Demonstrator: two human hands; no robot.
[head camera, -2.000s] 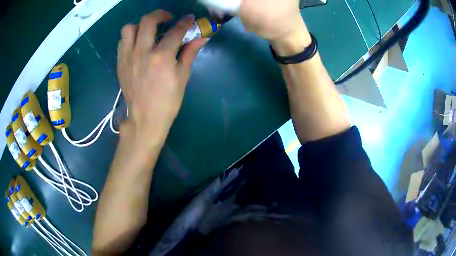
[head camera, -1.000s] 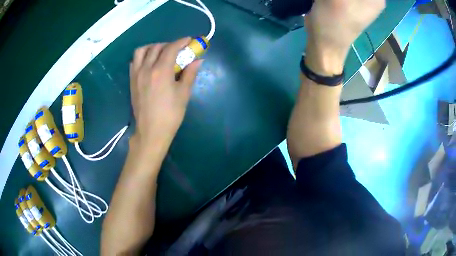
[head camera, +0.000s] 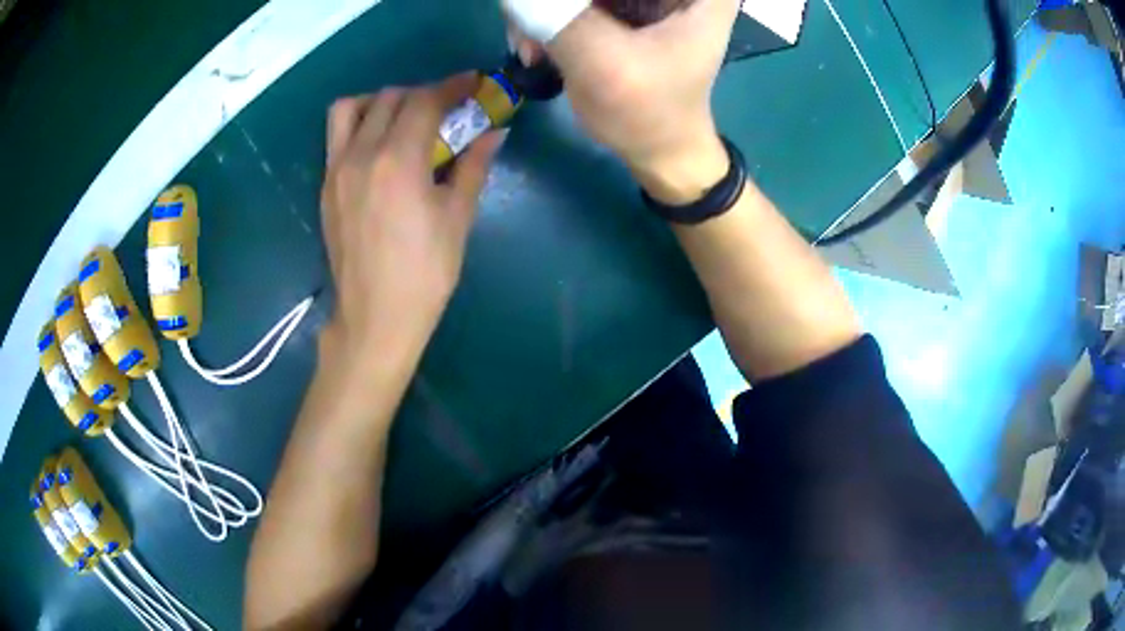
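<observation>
My left hand (head camera: 401, 203) is closed around a yellow unit (head camera: 481, 113) with a white label and a blue patch at its upper end, held on the green bench. My right hand (head camera: 642, 80) is at the top edge, its fist around the electric screwdriver (head camera: 538, 77). The dark tip end meets the unit's upper end; whether it touches a screw is hidden. White tape wraps a finger or thumb of my right hand. The unit's lower end is hidden under my left hand.
Several yellow units (head camera: 173, 263) with white cords (head camera: 222, 374) lie in groups at the left on the green bench (head camera: 580, 321). A curved white rail (head camera: 160, 132) runs behind them. A thick black cable (head camera: 950, 154) hangs at the right, above open cartons (head camera: 894, 234) and a blue floor.
My right hand has come back left and down from the upper right, bringing the screwdriver to the unit's end. My left hand keeps its hold on the unit.
</observation>
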